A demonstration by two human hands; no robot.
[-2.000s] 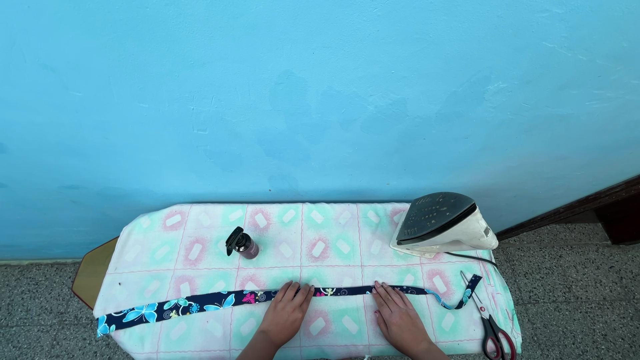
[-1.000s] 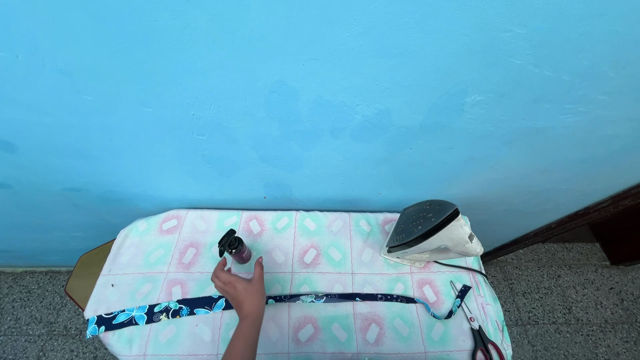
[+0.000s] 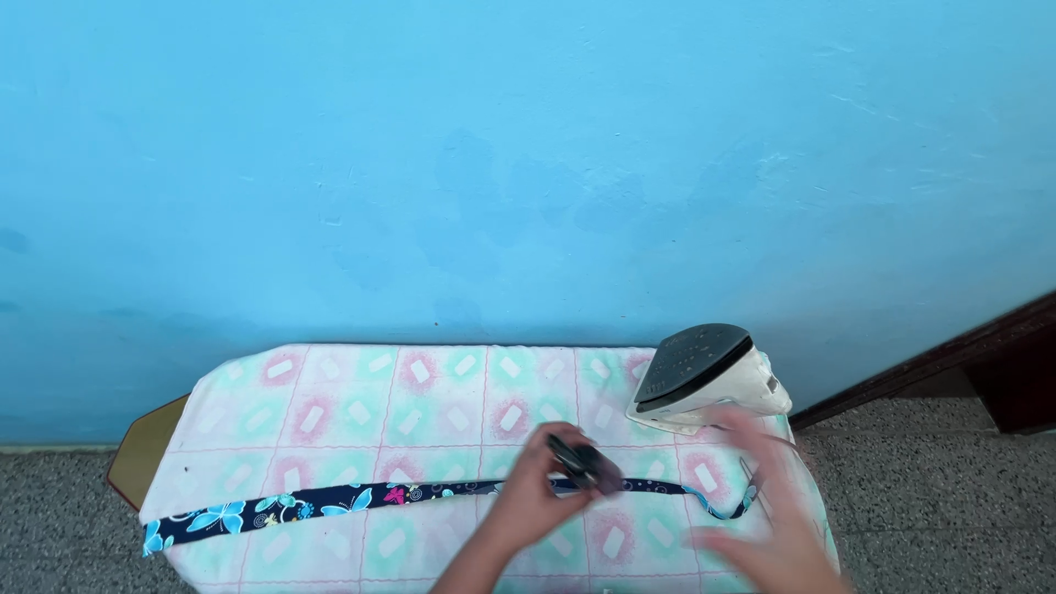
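Observation:
My left hand (image 3: 544,483) grips a small spray bottle (image 3: 596,470) with a black top, tilted above the middle of the ironing board (image 3: 330,421). My right hand (image 3: 763,511), blurred by motion, is raised with fingers apart and nothing in them, at the board's right end. A navy fabric strip (image 3: 318,502) with blue butterflies lies lengthwise on the board; it narrows rightward and curls near my right hand. An iron (image 3: 709,371) rests on its heel at the back right, its dark soleplate facing up and left. The scissors cannot be made out behind my right hand.
A blue wall (image 3: 495,165) stands directly behind the board. The board's bare tip (image 3: 148,450) sticks out at the left from under the patterned cover. Speckled floor (image 3: 932,495) shows on both sides, and a dark wooden piece (image 3: 1011,371) is at the right.
My left hand has taken hold of the spray bottle, which stood on the board left of centre, and carried it right. My right hand, out of view a second ago, is back at the right.

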